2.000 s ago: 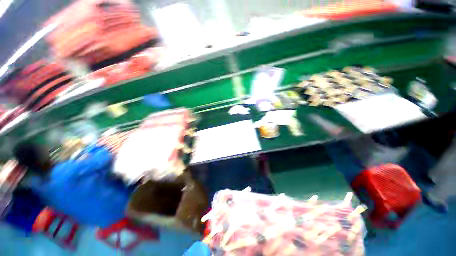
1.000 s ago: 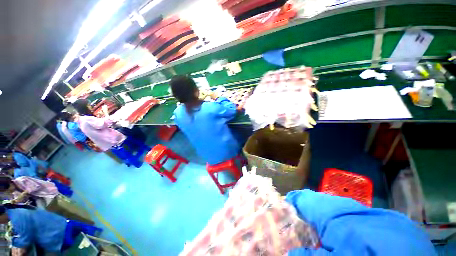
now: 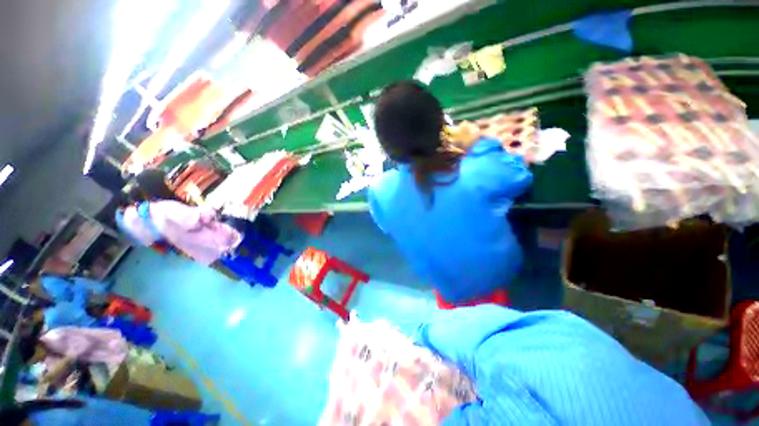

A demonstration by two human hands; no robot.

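Note:
A pink-red foam watch tray [image 3: 387, 378] under clear, shiny plastic film shows at the bottom centre, tilted and cut off by the picture's lower edge. Pale strap ends stick up along its far edge. A blue sleeve of the wearer reaches across the bottom right and covers the tray's right side. No hand of the wearer can be seen; the sleeve hides the hold, or it lies below the picture. Another plastic-covered stack of foam trays [image 3: 666, 133] stands on the green bench at the right.
A person in a blue smock [image 3: 449, 216] sits at the bench [image 3: 333, 200] ahead. An open brown carton [image 3: 637, 320] stands below the stack. Red stools [image 3: 329, 279] stand on the blue floor [image 3: 250, 333]. More people are further left.
The view has swung left and come nearer to the seated person, who shows larger. The bench stack and carton have shifted right. The carried tray shows less, and the blue sleeve covers more.

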